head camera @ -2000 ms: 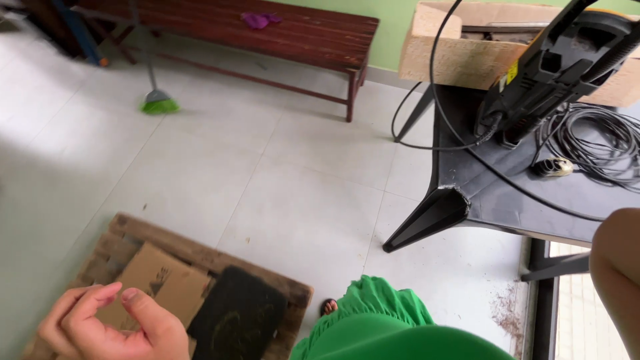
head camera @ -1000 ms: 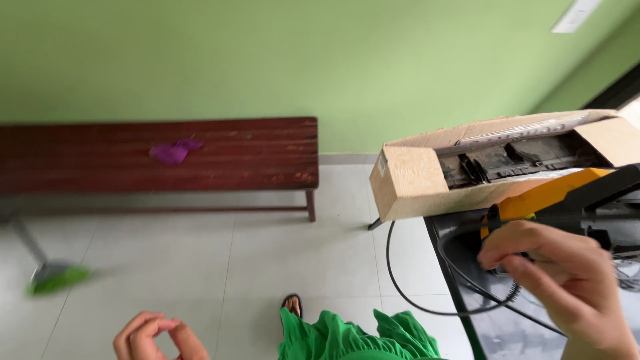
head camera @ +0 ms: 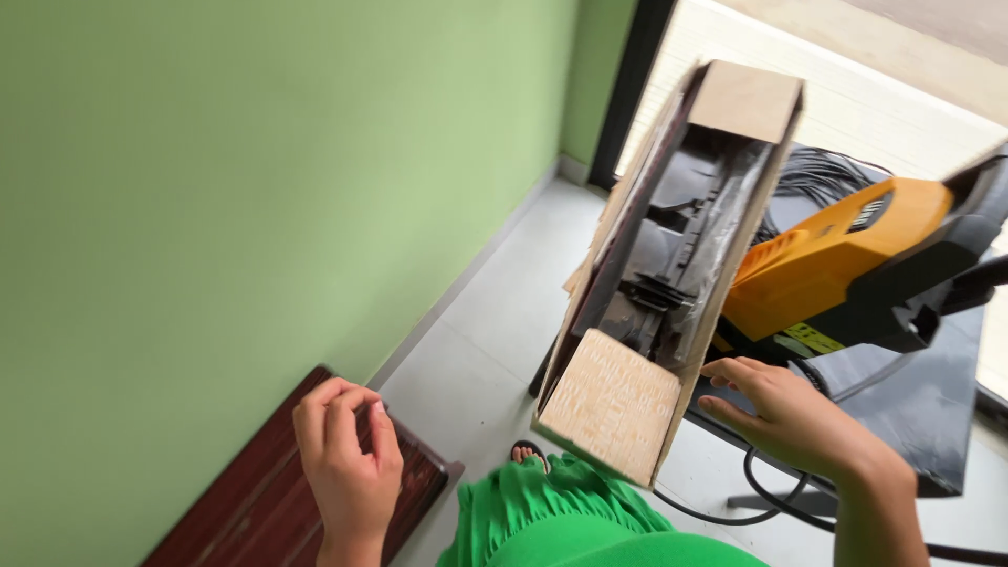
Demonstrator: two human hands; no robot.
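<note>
A long open cardboard box (head camera: 610, 405) stands on the dark table, with black parts (head camera: 669, 228) and clear plastic wrap inside. My right hand (head camera: 768, 405) is beside the near end of its right wall, fingers bent; whether they touch the cardboard cannot be told. Right of the box leans a yellow and black pressure washer (head camera: 843, 252). My left hand (head camera: 350, 453) is raised over the wooden bench, its fingers curled and thumb near them, with nothing seen in it.
The dark red wooden bench (head camera: 260, 504) is at the lower left, by the green wall (head camera: 236, 197). Coiled black cable (head camera: 819, 185) lies on the table (head camera: 921, 409) behind the machine. A black hose (head camera: 709, 518) loops below the table edge. A doorway opens at the upper right.
The view has swung right toward the box and doorway. My right hand has gone from over the yellow machine to beside the box's near end. The broom has left the view.
</note>
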